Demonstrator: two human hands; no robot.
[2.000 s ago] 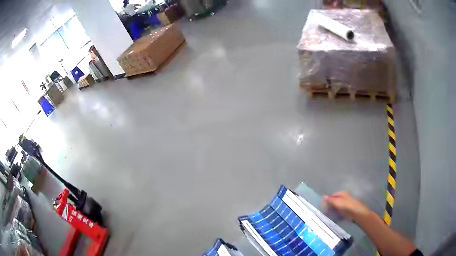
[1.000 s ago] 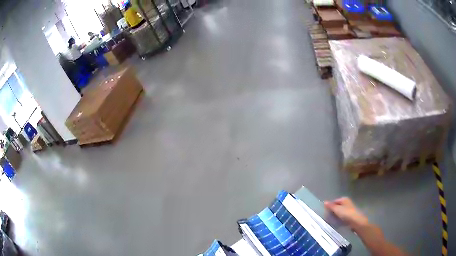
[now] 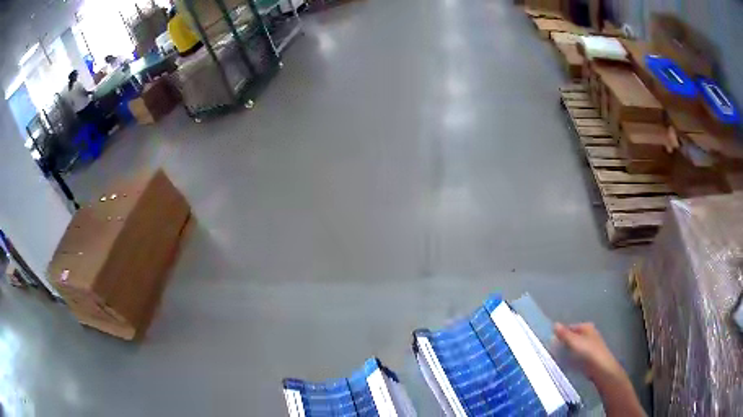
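Observation:
Two thick stacked cell assemblies, blue with white strips along their sides, show at the bottom of the head view. The right stack (image 3: 481, 362) is larger in view; the left stack (image 3: 338, 397) is cut off by the bottom edge. They lie side by side on a pale greyish-green carrier board (image 3: 534, 316), whose corner shows at the right. My right hand (image 3: 582, 346) is bare and grips the board's right edge. My left hand is not in the picture.
A large brown carton (image 3: 122, 248) stands on the left. Wooden pallets (image 3: 623, 183) with brown boxes (image 3: 627, 94) and blue trays line the right, with a film-wrapped pallet load (image 3: 705, 301) nearer. A green wire cart (image 3: 220, 65) and people at tables are at the far left.
The view has moved forward along the floor. The wrapped pallet load and carton are nearer and lower, and the red pallet jack is out of view. My right hand still holds the board.

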